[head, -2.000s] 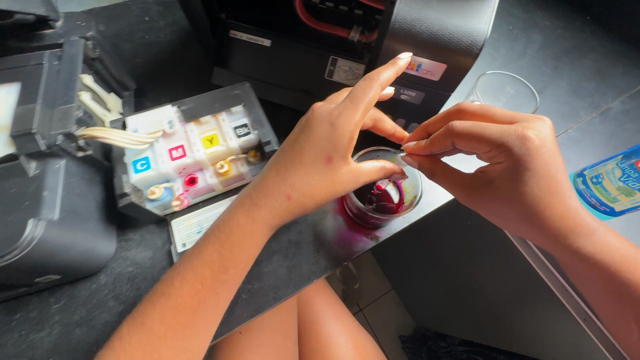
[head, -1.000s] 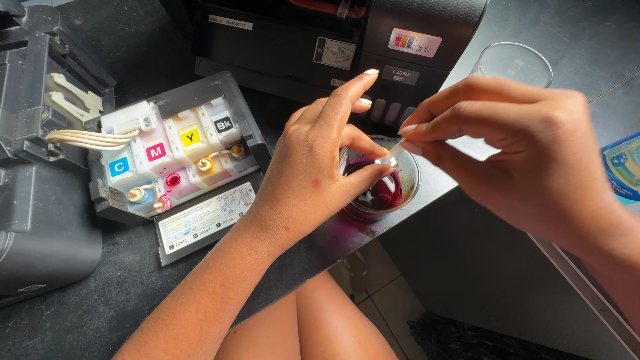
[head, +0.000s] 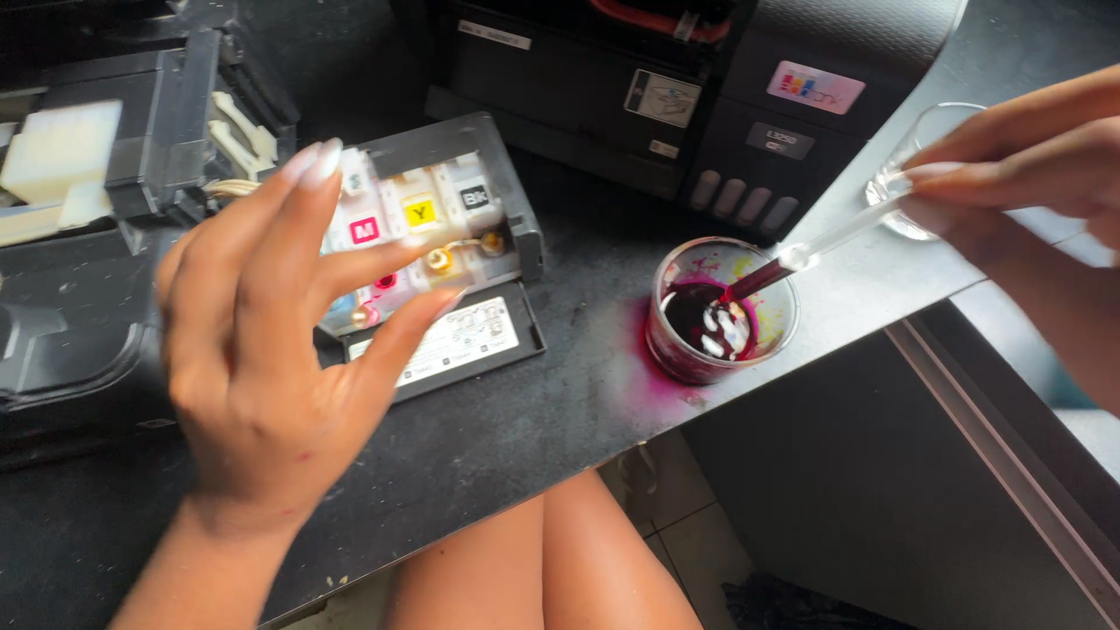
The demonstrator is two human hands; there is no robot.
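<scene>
My right hand (head: pixel 1032 166) pinches the upper end of a clear plastic pipette (head: pixel 831 241), which slants down to the left. Dark magenta liquid fills its lower part, and its tip is over or in the dark ink of a clear plastic cup (head: pixel 665 341) near the counter's edge. My left hand (head: pixel 271 350) is raised with thumb and fingers apart, holding nothing. It partly covers the ink tank unit (head: pixel 525 219), whose magenta, yellow and black labels show, and the lid (head: pixel 534 337) lying in front of it.
A black ink tank printer (head: pixel 735 157) stands behind the cup. An empty clear glass (head: pixel 949 118) is at the right, partly behind my right hand. Black printer parts (head: pixel 157 175) lie at the left. Magenta stains mark the dark countertop (head: pixel 560 420) beside the cup, close to its front edge.
My left hand has moved left, away from the cup, to in front of the ink tanks. My right hand has moved right, and the pipette with dark liquid now shows plainly.
</scene>
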